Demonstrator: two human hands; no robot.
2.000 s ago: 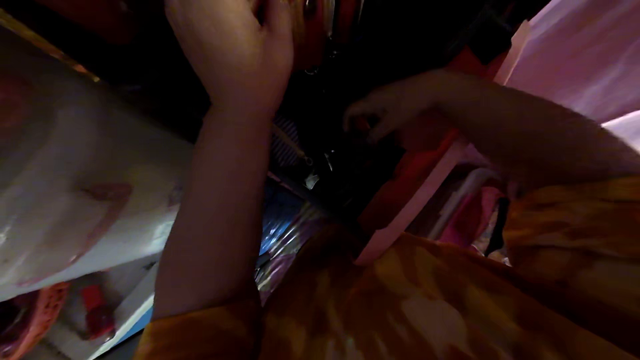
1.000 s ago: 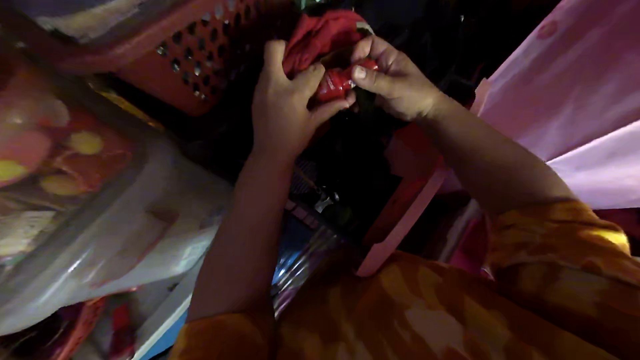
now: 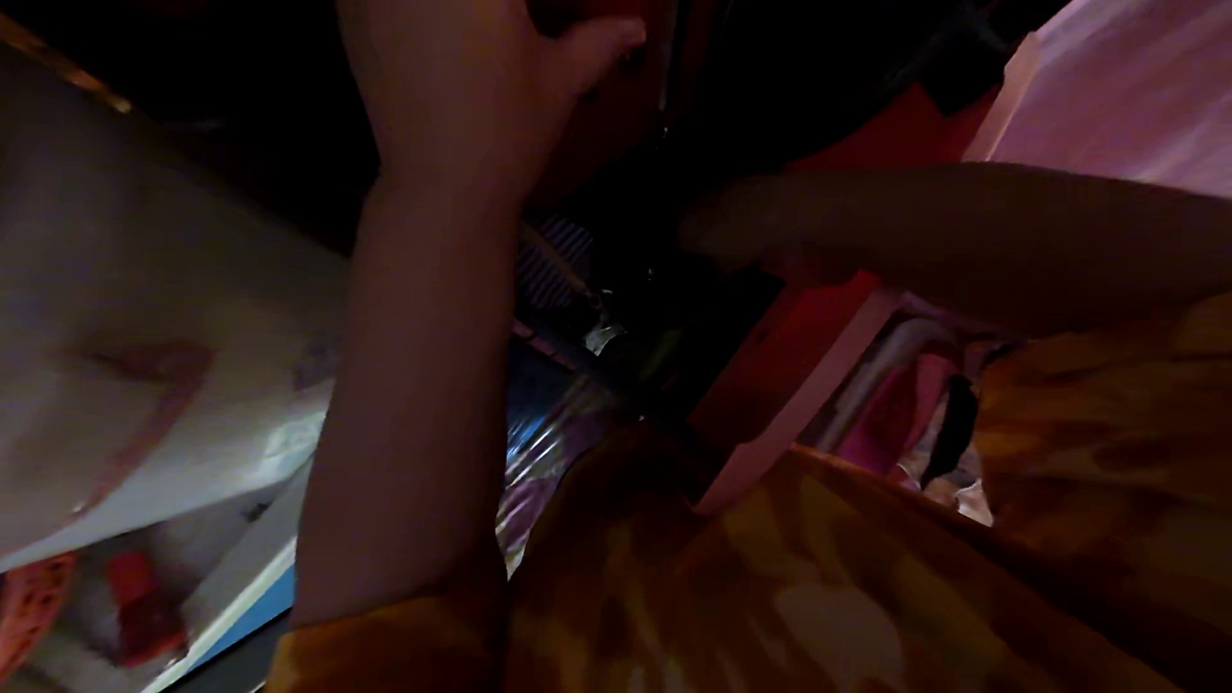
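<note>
My left hand (image 3: 481, 67) reaches up to the top edge of the view, thumb spread to the right, beside a dim dark-red surface (image 3: 606, 106); its fingers are out of sight. Lower and to the right, my right hand (image 3: 727, 226) is deep in shadow over dark contents, and its fingers cannot be made out. Between the forearms lie a striped item (image 3: 556, 260) with a zipper-like strip and a small shiny piece (image 3: 606, 337). No held thing can be made out in either hand.
A red panel with a pink edge (image 3: 799, 385) slants below my right forearm. Pink sheeting (image 3: 1126, 96) is at upper right. A large translucent plastic bag or container (image 3: 144, 366) fills the left. A red bottle-like object (image 3: 144, 606) and an orange basket (image 3: 34, 606) are at lower left.
One second ago both hands were together on a small red object and red cloth; now they are apart, and neither red item can be clearly made out. The view has shifted and is darker.
</note>
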